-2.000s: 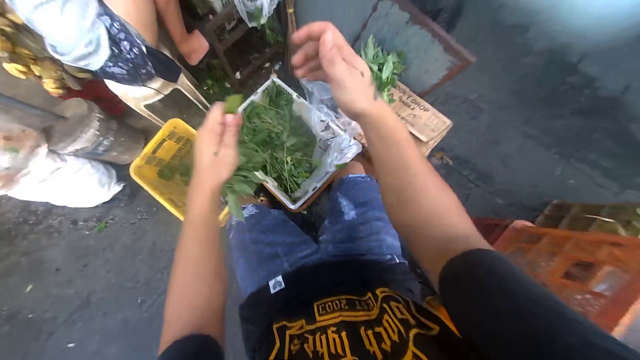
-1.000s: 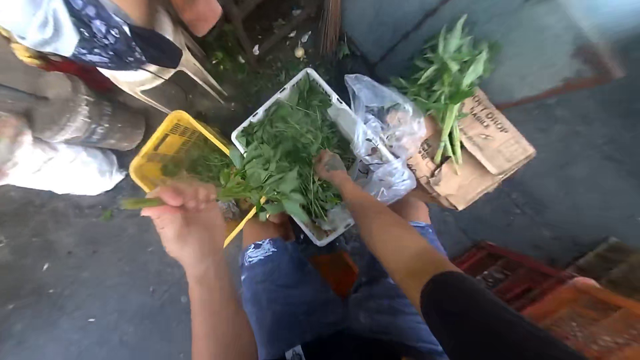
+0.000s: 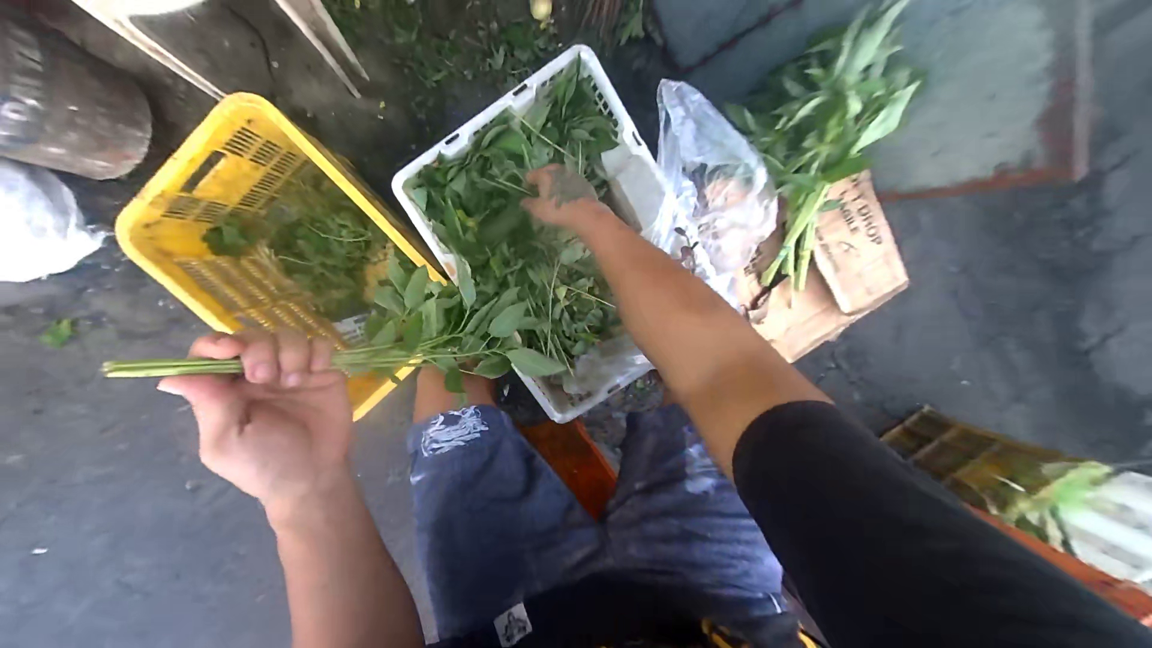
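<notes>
My left hand [image 3: 274, 396] is closed around the stems of a bunch of leafy greens [image 3: 432, 328], whose leaves spread right across the rim of a white plastic crate [image 3: 562, 409]. That crate holds a heap of loose green leafy stems [image 3: 504, 216]. My right hand [image 3: 562, 198] reaches into the heap, its fingers among the leaves; whether they grip a stem I cannot tell. Left of the white crate, a yellow plastic crate [image 3: 171, 202] has some greens at its bottom. A clear plastic bag [image 3: 711, 189] hangs over the white crate's right side.
Another leafy bunch [image 3: 823, 135] lies on flattened cardboard [image 3: 864, 252] at the right. A metal drum-like container [image 3: 72, 108] and a white sack [image 3: 40, 220] are at the far left, near plastic chair legs [image 3: 324, 40]. More crates [image 3: 972, 450] stand at the lower right.
Two seconds ago my right hand was raised above the crate; it has gone down into the greens. My left hand has kept hold of its bunch. The view has moved closer to the crates.
</notes>
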